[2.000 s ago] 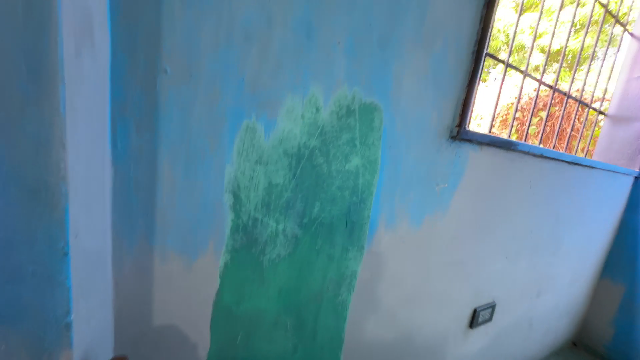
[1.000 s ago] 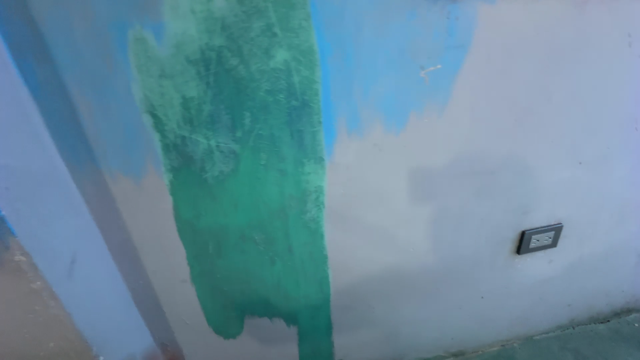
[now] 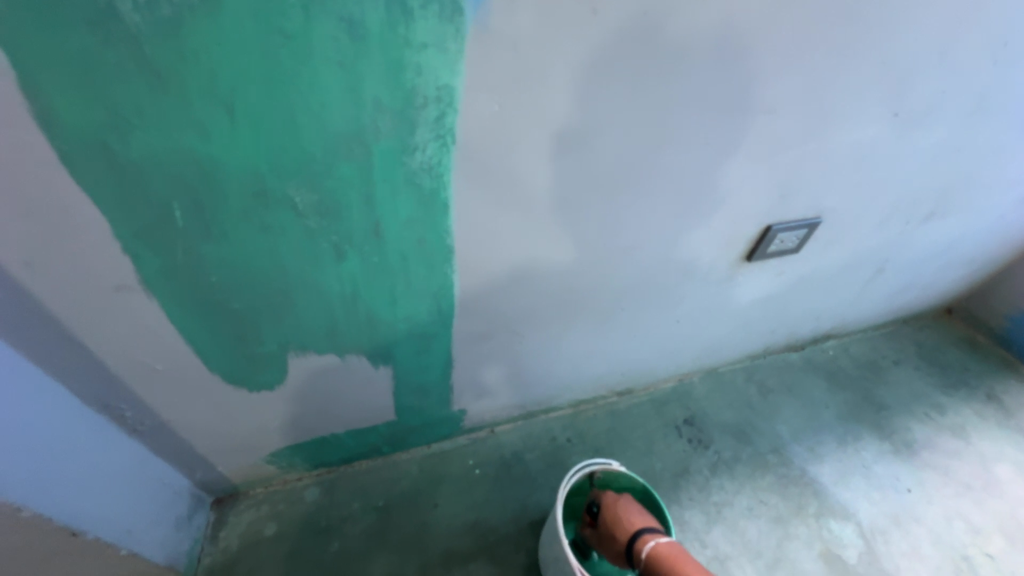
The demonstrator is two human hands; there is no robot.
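Observation:
A white plastic bucket (image 3: 552, 540) with green paint inside stands on the floor at the bottom centre. My right hand (image 3: 618, 524), with a black band and a white band at the wrist, reaches down inside its rim. The fingers are closed around a dark handle (image 3: 593, 510); the rest of that tool is hidden in the bucket. On the wall, green paint (image 3: 320, 200) covers a broad upright patch and a thin strip along the base, with a bare pale piece between them. My left hand is out of view.
A socket in a dark frame (image 3: 785, 239) sits low on the pale wall (image 3: 624, 160) at the right. The greenish concrete floor (image 3: 760, 448) meets the wall along a slanting edge. A wall corner (image 3: 214, 496) stands at the lower left.
The view has swung down from the window and upper wall to the floor. My right hand and the bucket have come into sight.

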